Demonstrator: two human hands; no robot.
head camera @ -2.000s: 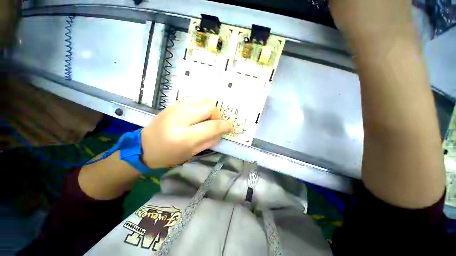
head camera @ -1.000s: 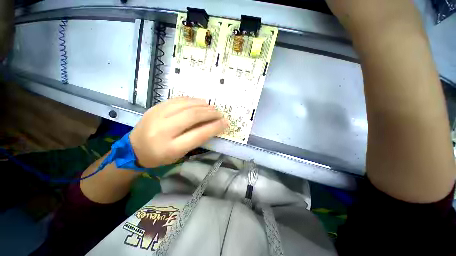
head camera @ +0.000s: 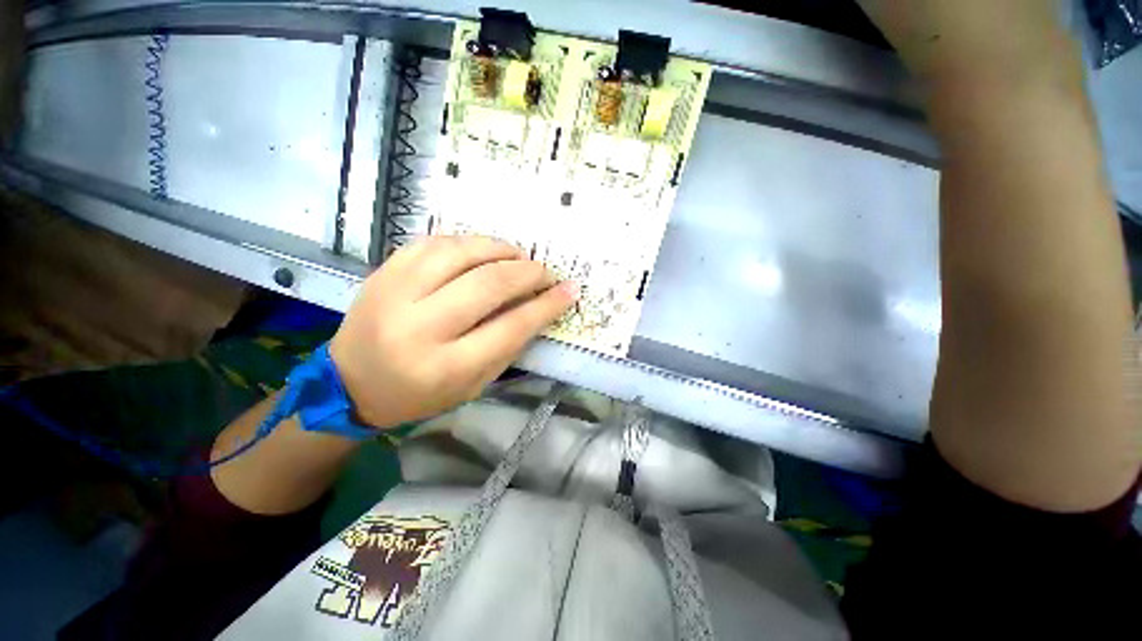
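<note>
A pale yellow printed circuit board panel (head camera: 501, 188) of two joined units lies between the metal rails. At its far edge sit black connector blocks (head camera: 643, 54), copper-brown coils (head camera: 609, 103) and yellow blocks (head camera: 656, 113). My left hand (head camera: 445, 313), with a blue wrist strap (head camera: 319, 394), rests over the panel's near left part, fingertips on its lower right area. Whether the fingertips pinch a small component is hidden. My right forearm reaches up past the top edge at the right; the right hand is cut off by the frame.
The near rail (head camera: 751, 407) and far rail (head camera: 776, 56) run across the view. Dark zigzag springs (head camera: 158, 119) cross the track on the left, beside a metal crossbar (head camera: 361, 150). A blue cord hangs at the lower left. Part of a shiny bag shows at the top right corner.
Against two seconds ago, the board and rails sit slightly further left in view. My left fingers have flattened from a pinch-like pose. My right forearm has shifted slightly right.
</note>
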